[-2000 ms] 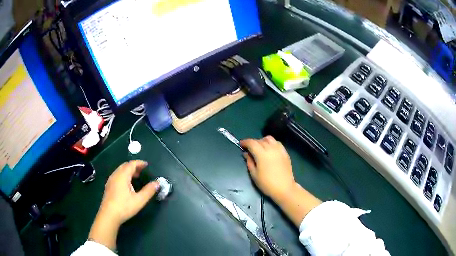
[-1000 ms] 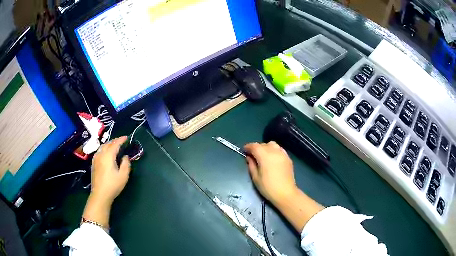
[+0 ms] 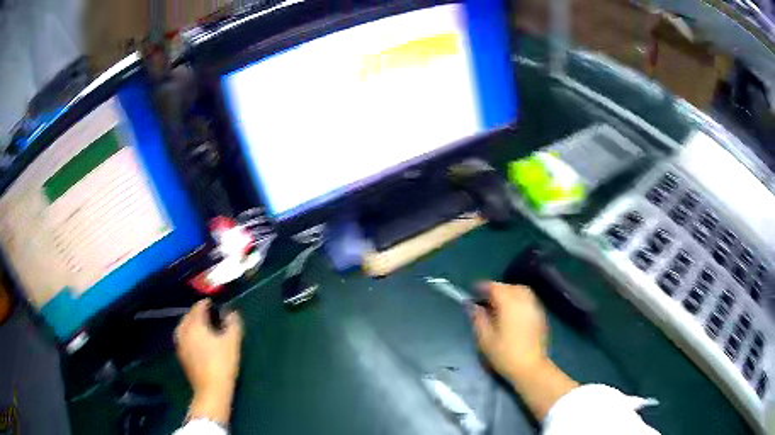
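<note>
The frame is blurred. My left hand (image 3: 208, 357) is at the left, below the left monitor; its thumb and fingers close on a small dark object (image 3: 218, 318), apparently a smartwatch body, mostly hidden. Another dark watch body (image 3: 300, 291) sits at the end of a thin cable, right of my left hand. My right hand (image 3: 516, 333) rests right of centre with curled fingers. Its fingertips meet the end of a thin silver stick (image 3: 449, 290); whether they grip it cannot be seen. The black barcode scanner (image 3: 552, 290) lies just right of my right hand.
A white tray (image 3: 633, 270) with rows of black watches is at the right. Two monitors (image 3: 365, 110) stand at the back, with a red and white block (image 3: 228, 255) between them. A black mouse (image 3: 491, 194), green pack (image 3: 546, 182) and clear box (image 3: 605, 153) are behind the scanner.
The view has shifted, moving the scene right and down. My left hand has left the watch body on the cable and moved left to another dark object. My right hand stays by the silver stick.
</note>
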